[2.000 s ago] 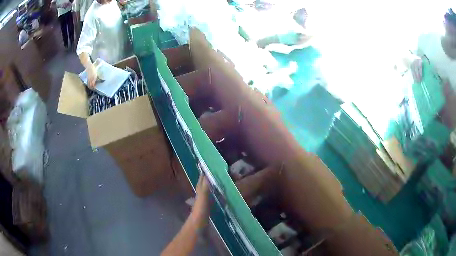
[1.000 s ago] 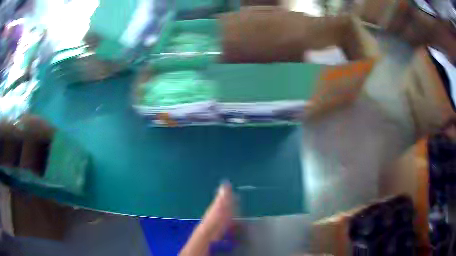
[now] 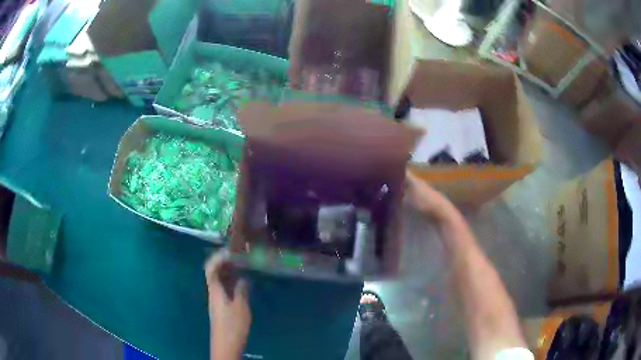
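Observation:
An open retail box (image 3: 323,148), brown inside and slightly blurred, is held tilted in front of me over the bench edge. A dark item and small pale pieces lie in it. My left hand (image 3: 228,299) grips its lower left corner. My right hand (image 3: 425,200) is at its right side, the fingers partly hidden by the box. Just left of it, a box of shiny green bagged small parts (image 3: 179,179) stands on the green bench (image 3: 147,281). A second box of paler green parts (image 3: 218,88) stands behind.
A brown carton (image 3: 478,186) with a white sheet and dark pieces stands at the right. A printed carton (image 3: 587,232) and black glossy items (image 3: 576,341) lie further right. A green box (image 3: 31,235) stands at the left bench edge. My foot (image 3: 370,302) shows below.
The view has swung from the long box row to the green parts boxes. Both hands now hold an open box; one empty hand showed a second ago.

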